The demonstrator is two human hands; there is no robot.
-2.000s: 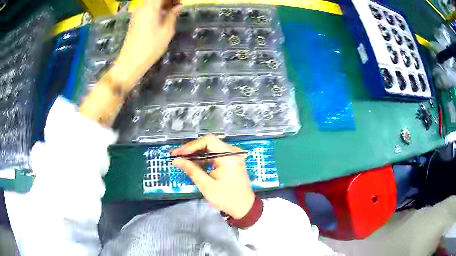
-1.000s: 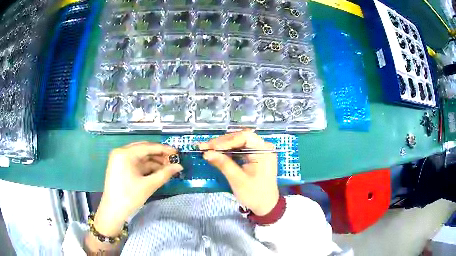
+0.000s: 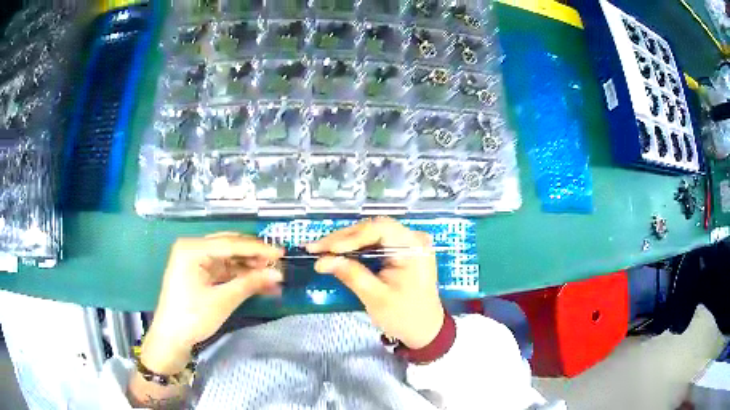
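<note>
My right hand (image 3: 388,280) pinches thin tweezers (image 3: 368,252) that lie level, with their tips pointing left. My left hand (image 3: 216,284) has its thumb and fingertips close together at the tweezer tips. The module between them is blurred and mostly hidden by the fingers. Both hands are just above the blue die-cut sheet (image 3: 460,256), which shows rows of small white squares at its right and top. The clear blister tray (image 3: 328,210) lies behind the hands, with modules in its pockets; those in the right columns show pale rings.
Stacked clear trays (image 3: 30,200) stand at the left, beside a dark sheet on blue backing (image 3: 100,120). A blue film (image 3: 560,136) lies right of the tray. A blue box with white insert (image 3: 656,96) and loose parts (image 3: 686,198) are at the far right. A red stool (image 3: 580,320) is below.
Since two seconds ago my left hand has come down from the tray's far side to the tweezers. Since one second ago its fingers have closed over the module, whose ring showed then.
</note>
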